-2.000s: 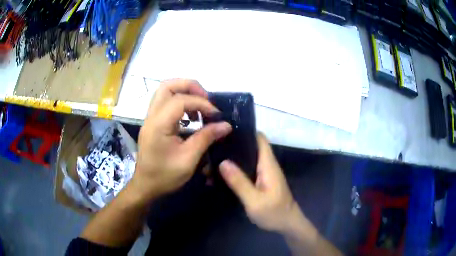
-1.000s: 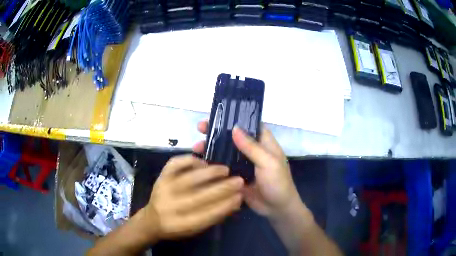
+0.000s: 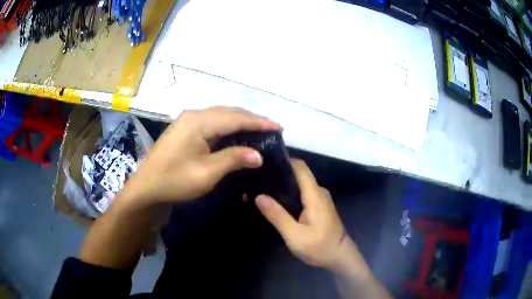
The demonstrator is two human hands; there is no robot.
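Observation:
A black phone-shaped housing (image 3: 273,170) is held over my lap, just off the bench's front edge. My right hand (image 3: 309,225) grips its lower right part, with the thumb on the face and fingers behind. My left hand (image 3: 201,153) is at its top end, fingers over the upper edge and thumb on the upper face. Small light marks show near the top end between thumb and fingers; I cannot tell what they are. The left side of the housing is dark and hard to separate from the dark clothing.
White paper sheets (image 3: 303,64) lie on the bench. Cardboard (image 3: 76,70) with black leads and blue cables (image 3: 131,20) is at left. Open units (image 3: 460,67) and a narrow black unit (image 3: 511,134) are at right. A scrap carton (image 3: 73,157) stands below left, red stools (image 3: 434,257) below.
The housing has moved down from over the bench edge and its streaked face looks dark now. My left hand has moved from its lower end to its top end. The view has shifted.

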